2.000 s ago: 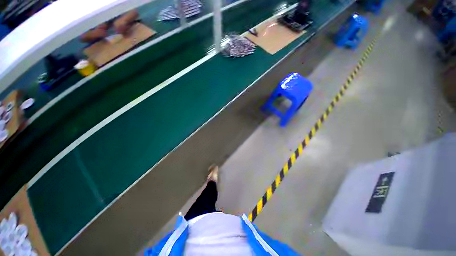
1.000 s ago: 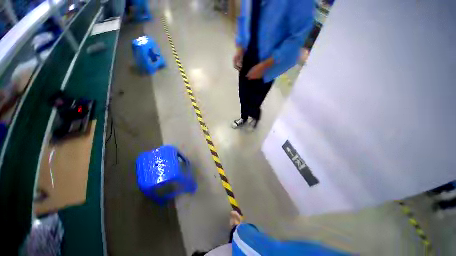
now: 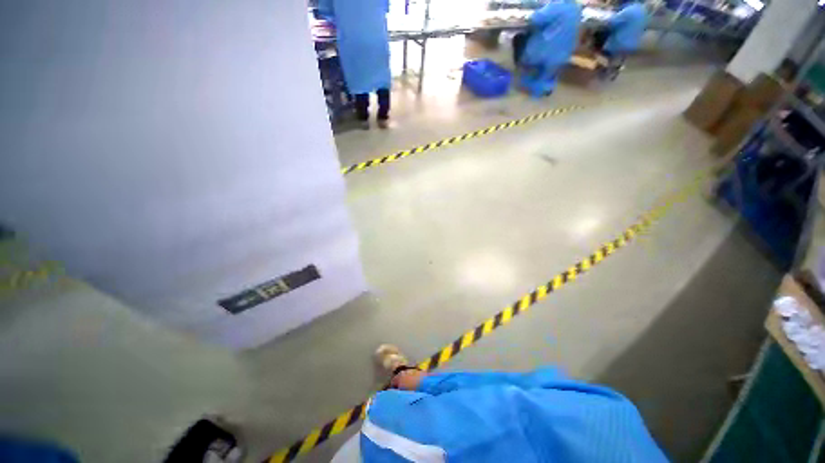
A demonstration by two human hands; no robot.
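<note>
My blue right sleeve (image 3: 525,411) crosses the bottom centre. A small blurred skin-toned shape with a dark band shows at its end; it seems to be my right hand (image 3: 398,363), but its fingers and any held thing cannot be made out. My left hand is out of the picture. White parts (image 3: 800,333) lie on a cardboard mat (image 3: 780,312) at the right edge, on the green-topped bench (image 3: 769,407), away from the hand.
A big white pillar (image 3: 181,163) with a dark sign stands left. Yellow-black tape (image 3: 516,307) crosses the grey floor. A dark shoe (image 3: 203,443) shows bottom left. Cartons (image 3: 715,101) stand right. People in blue smocks (image 3: 364,45) and a blue crate (image 3: 486,78) are farther back.
The view has swung round to the right. The pillar has moved from the right side to the left. The blue stools and standing person's upper body have left the picture; the bench shows at right.
</note>
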